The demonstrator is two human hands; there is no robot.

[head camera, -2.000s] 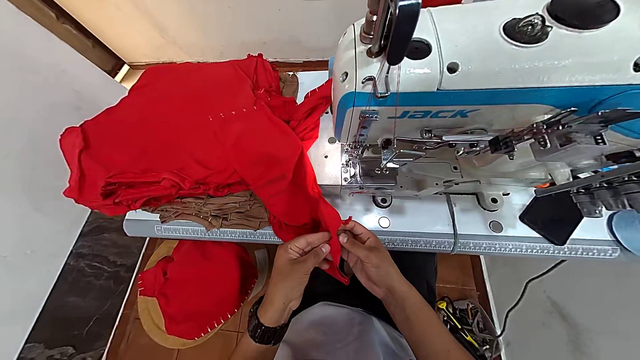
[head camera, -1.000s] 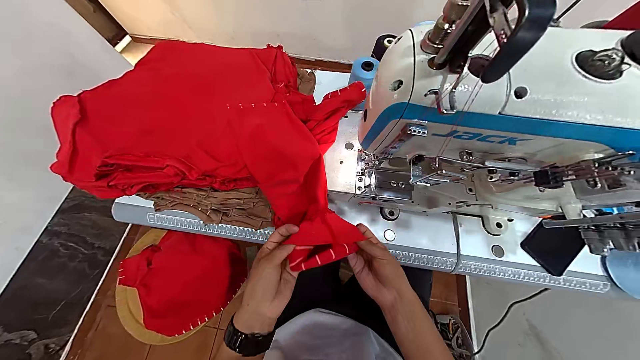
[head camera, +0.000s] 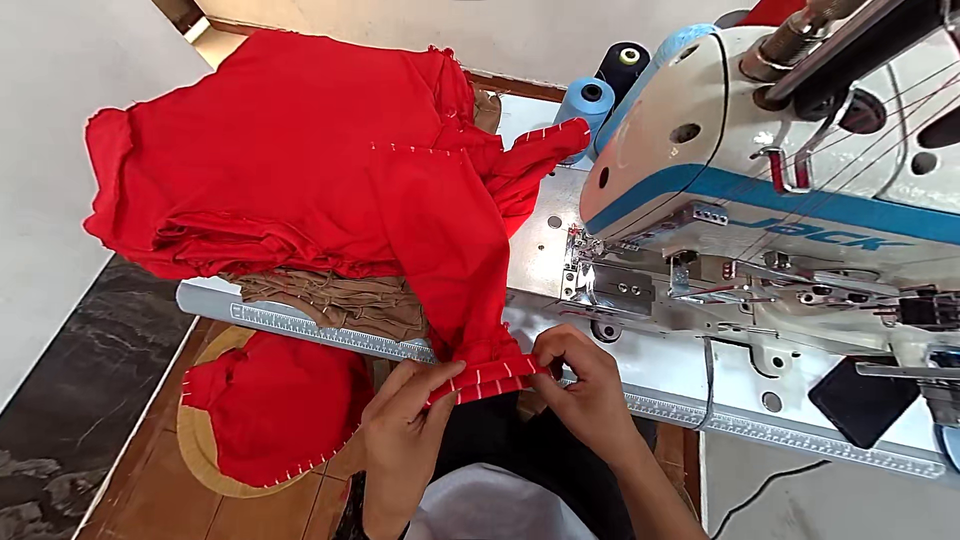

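A red knit garment (head camera: 315, 150) with pale stitches along its edges lies heaped on the left of the sewing table, on folded brown fabric (head camera: 337, 300). One narrow part of it hangs over the table's front edge. My left hand (head camera: 409, 427) pinches the left end of its stitched opening between thumb and fingers. At the opening's right end, my right hand (head camera: 581, 390) grips the cloth. The two stitched edges show as roughly parallel bands between my hands. Right of the garment stands a white and blue Jack industrial sewing machine (head camera: 787, 150), its needle area near the cloth.
A measuring scale (head camera: 787, 439) runs along the table's front edge. Blue thread cones (head camera: 585, 105) and a dark cone (head camera: 624, 64) stand behind. Below left, more red fabric (head camera: 285, 412) lies over a round yellowish rim (head camera: 196, 450). A black square pad (head camera: 862, 397) rests on the table at right.
My hands were close together on the garment's narrow end; they have moved apart, and the stitched opening now shows between them. The view has come closer to the table.
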